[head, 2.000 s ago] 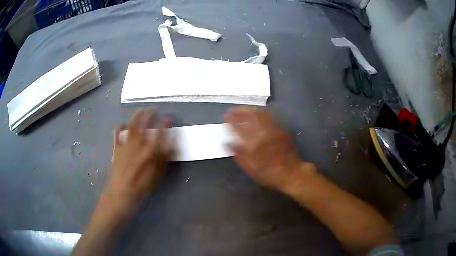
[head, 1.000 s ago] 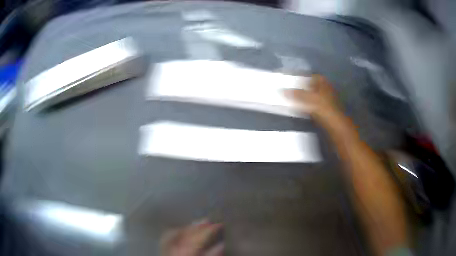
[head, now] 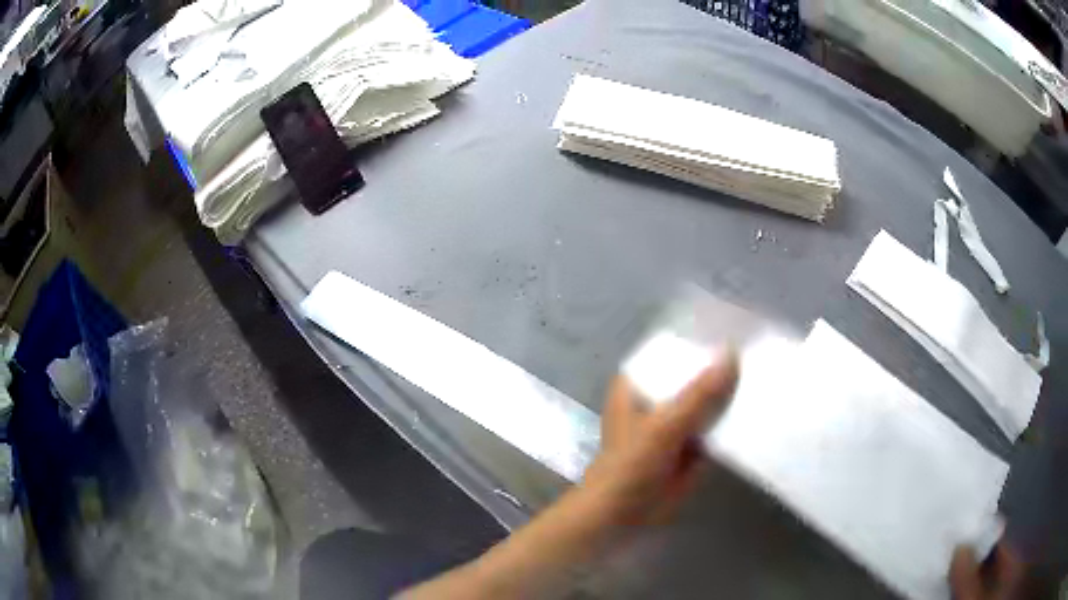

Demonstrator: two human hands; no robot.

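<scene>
A white fabric strip (head: 855, 451) lies slantwise at the lower right, its left end raised and blurred. My left hand (head: 662, 440) grips that end between thumb and fingers. My right hand (head: 987, 572), partly cut off by the bottom edge, holds the strip's lower right corner. The cloth looks wide; whether it is one layer or two overlapping pieces, I cannot tell. A long flat pale strip, shiny at its near end, probably the pressing template (head: 451, 369), lies along the table's front edge, left of my left hand.
A stack of strips (head: 700, 138) stands at the table's far side. A smaller white pile (head: 954, 328) and thin fabric ties (head: 974, 240) lie at right. A smartphone (head: 310, 147) rests against folded fabric bundles (head: 387, 59) at upper left. A blue bag (head: 64, 387) stands beyond the table's left edge.
The view has swung left, bringing the phone and bundles into sight and the iron out. My left hand has taken the strip's left end; my right hand has moved from the pile to its right corner.
</scene>
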